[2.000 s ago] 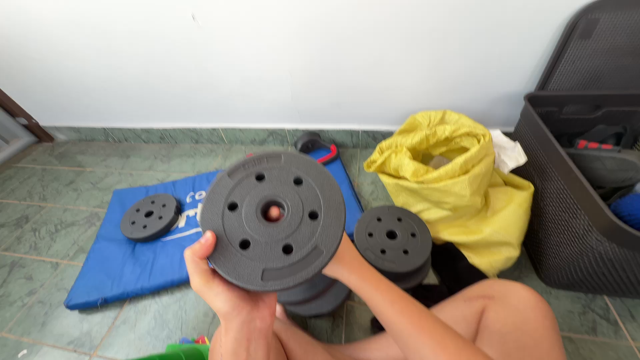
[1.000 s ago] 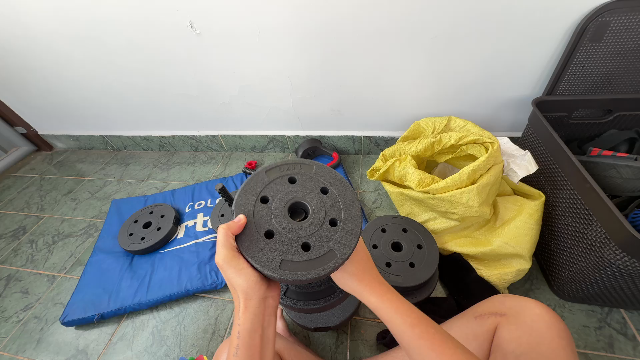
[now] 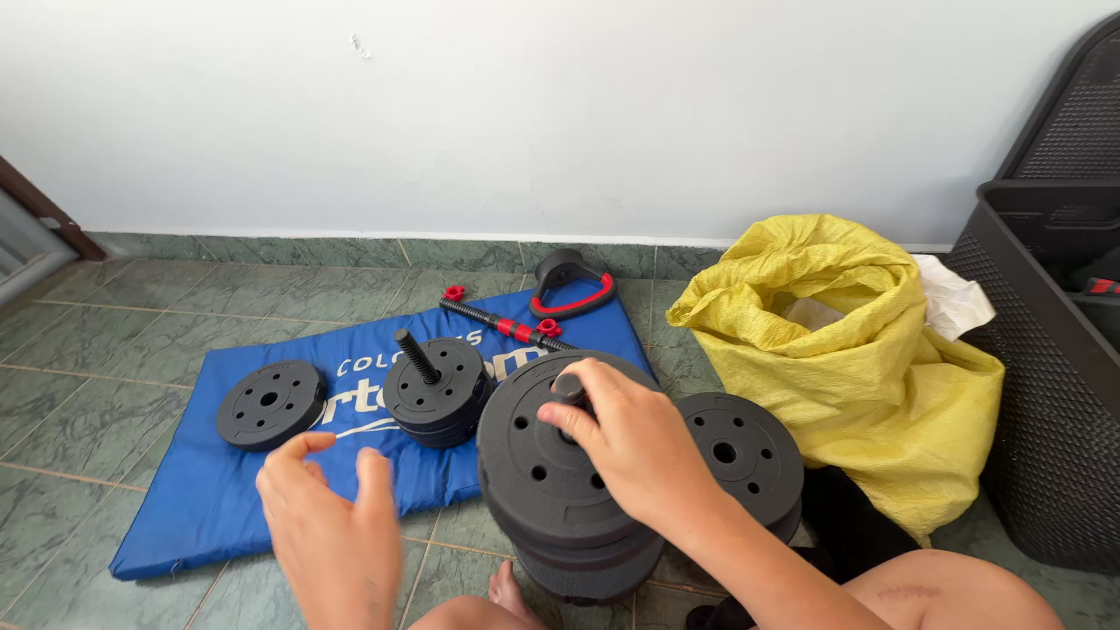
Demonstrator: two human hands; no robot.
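Note:
My right hand [image 3: 643,437] grips the end of a threaded dumbbell bar [image 3: 569,390] that sticks up through the centre hole of a large black weight plate [image 3: 534,507]. That plate lies on top of a stack of black plates. To the left, my left hand [image 3: 332,516] is raised with fingers apart, holding nothing. Beyond it, a smaller plate stack [image 3: 437,385] with a threaded bar standing in it rests on a blue mat [image 3: 201,490], beside a single plate [image 3: 269,404]. Right of the large stack is another stack of plates [image 3: 744,437].
A threaded bar with a red middle [image 3: 507,325], red star nuts [image 3: 549,327] and a black-and-red kettlebell handle [image 3: 570,293] lie at the mat's back. A yellow woven sack [image 3: 910,420] stands right, beside a dark open basket [image 3: 1041,385]. Black fabric [image 3: 853,516] lies near my knee.
The large plate, held up in both hands before, now lies on the stack around the bar. My left hand has let go and moved left; my right hand has gone to the bar's end.

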